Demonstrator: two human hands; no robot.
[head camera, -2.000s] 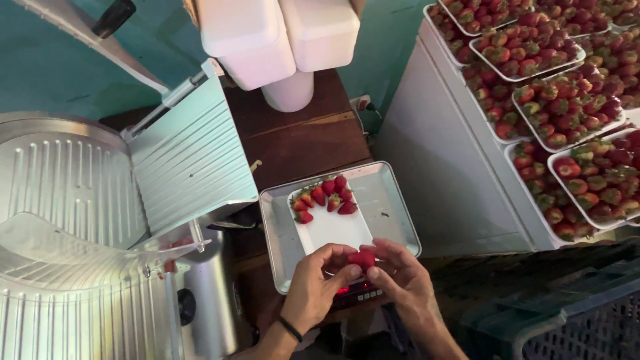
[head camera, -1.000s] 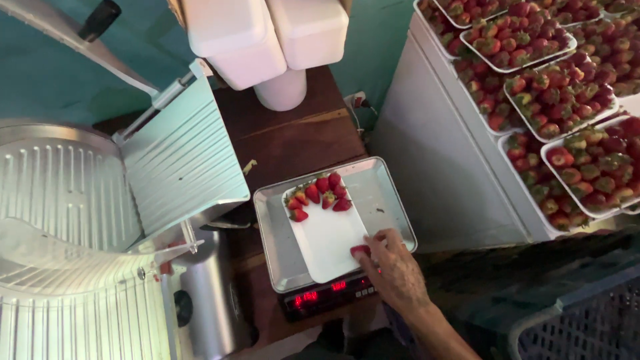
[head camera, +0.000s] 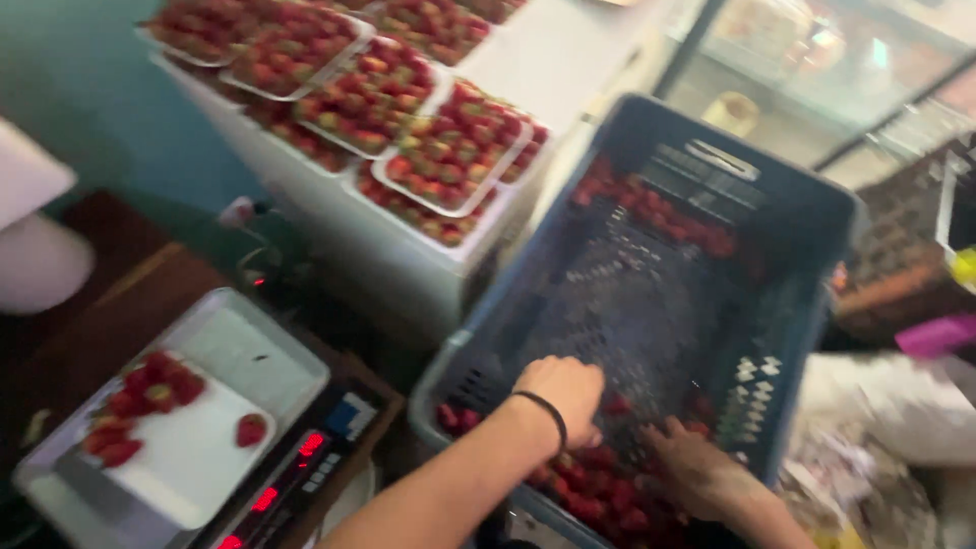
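Observation:
Both hands reach into a dark blue plastic crate (head camera: 842, 198). My left hand (head camera: 560, 393), with a black band at its wrist, is curled above strawberries (head camera: 595, 488) at the crate's near end; whether it holds one is hidden. My right hand (head camera: 686, 457) is blurred, low among the same berries, fingers spread, and its grip cannot be made out. At the left, a white foam tray (head camera: 179, 473) rests on the metal pan (head camera: 297, 366) of a digital scale (head camera: 305, 465) with red digits. Several strawberries (head camera: 152, 396) cluster at one end of the tray, and a single strawberry (head camera: 250, 430) lies at the other.
Stacked trays of strawberries (head camera: 454, 149) stand on a white surface (head camera: 541, 61) beyond the crate. More berries (head camera: 656, 213) lie along the crate's far end. Another crate (head camera: 900, 229) and pale bags (head camera: 877, 404) are at the right. A wooden table (head camera: 114, 252) carries the scale.
The view has swung right onto the crate. My right hand has left the tray, where a single strawberry now lies near the end it was touching. Both hands are now in the crate.

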